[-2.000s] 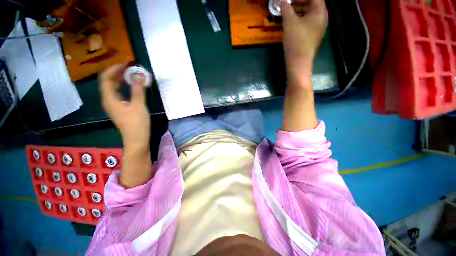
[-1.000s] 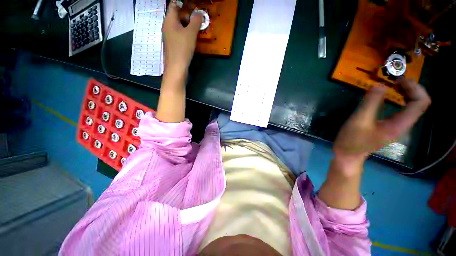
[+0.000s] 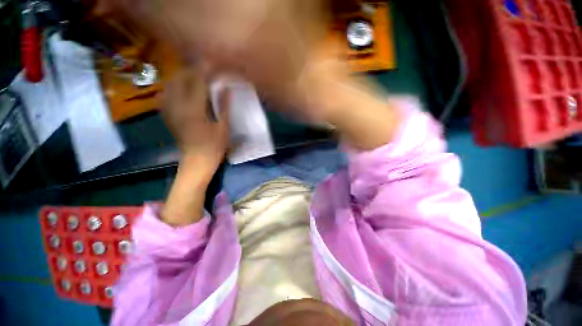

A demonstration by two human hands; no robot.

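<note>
The white label strip lies at the bench centre, its upper part covered by my hands. My left hand is blurred at the strip's left edge; I cannot tell whether it holds anything. My right hand is large and strongly blurred, reaching across above the strip; its fingers cannot be made out. A round silver-white disc sits on the left orange fixture. Another disc sits on the right orange fixture.
A red tray with rows of discs is at lower left. Stacked red trays stand at the right, with a cable beside them. Record sheets, a calculator and a red grip are at the left.
My right hand has moved from the right fixture to the bench centre. My left hand has left the disc at the left fixture and come to the label strip. The camera view has also turned.
</note>
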